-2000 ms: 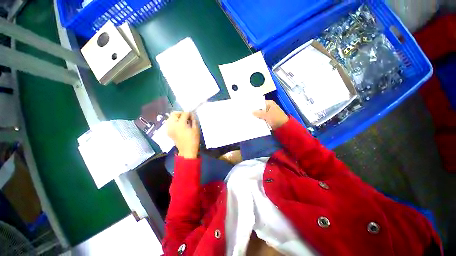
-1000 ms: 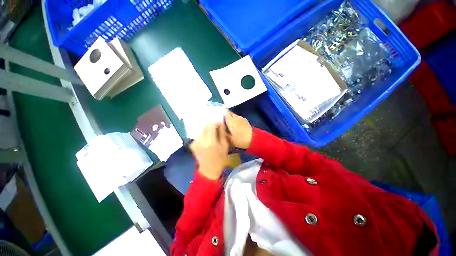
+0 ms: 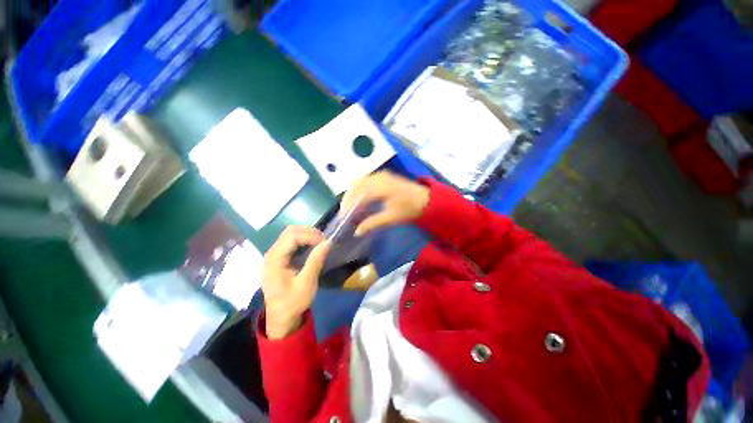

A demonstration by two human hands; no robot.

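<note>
A thin folded paper [image 3: 340, 223], narrow and seen nearly edge-on, is held between my two hands above my lap; it is blurred. My left hand [image 3: 291, 277] pinches its lower left end between thumb and fingers. My right hand [image 3: 385, 201] grips its upper right end. The centre leaflet stack [image 3: 248, 168] lies flat on the green bench beyond my hands. The left leaflet stack [image 3: 157, 326] lies at the bench edge. A dark brown card [image 3: 206, 248] with white slips [image 3: 237, 274] over it lies between the stacks.
A punched card [image 3: 347, 149] lies beside the blue crate [image 3: 570, 136], which holds a carton of papers [image 3: 454, 128] and polybags of fittings [image 3: 516, 62]. A punched card stack [image 3: 124, 169] and a blue basket [image 3: 136, 78] stand at the far left of the bench.
The wide white sheet between my hands is now a narrow folded strip. My hands have come together, then moved slightly apart. The view has shifted, so the bench items appear lower and further left.
</note>
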